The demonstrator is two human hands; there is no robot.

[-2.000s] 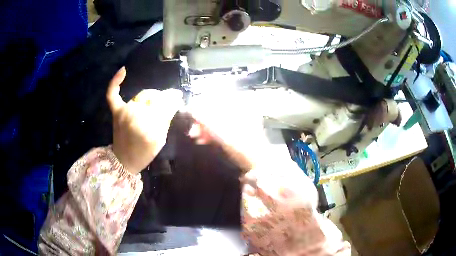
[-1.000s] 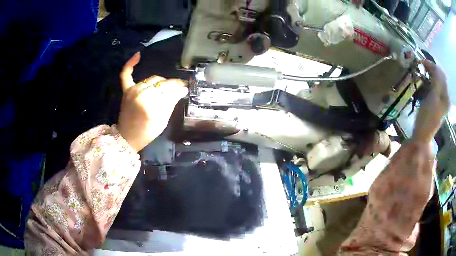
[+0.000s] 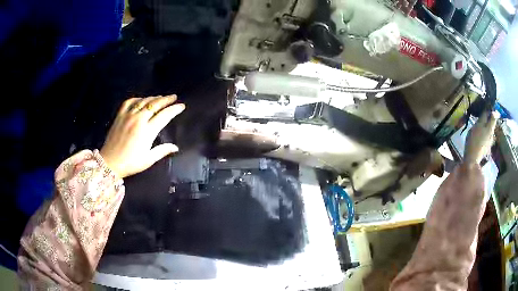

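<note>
A black fabric panel (image 3: 238,210) lies on the pale table in front of me, with small fittings near its upper left. More black fabric (image 3: 199,85) reaches up to the left end of the sewing machine head (image 3: 255,34). My left hand (image 3: 139,136) is over the black fabric, left of the needle area, with fingers spread and thumb apart, gripping nothing. My right hand (image 3: 481,136) is at the far right, just below the dark handwheel (image 3: 487,85); its fingers are small and blurred, so its grip is unclear. A black webbing band (image 3: 369,128) lies along the machine arm.
A grey lamp tube (image 3: 284,84) on a metal hose sits in front of the head, with bright glare. Blue coiled hose (image 3: 341,209) hangs right of the panel. Blue sheeting (image 3: 62,28) is at left. The pale table edge (image 3: 227,281) curves near me.
My right hand left the needle area for the handwheel, then moved slightly lower. My left hand moved left and down from the needle, and its fingers opened. The view shifted.
</note>
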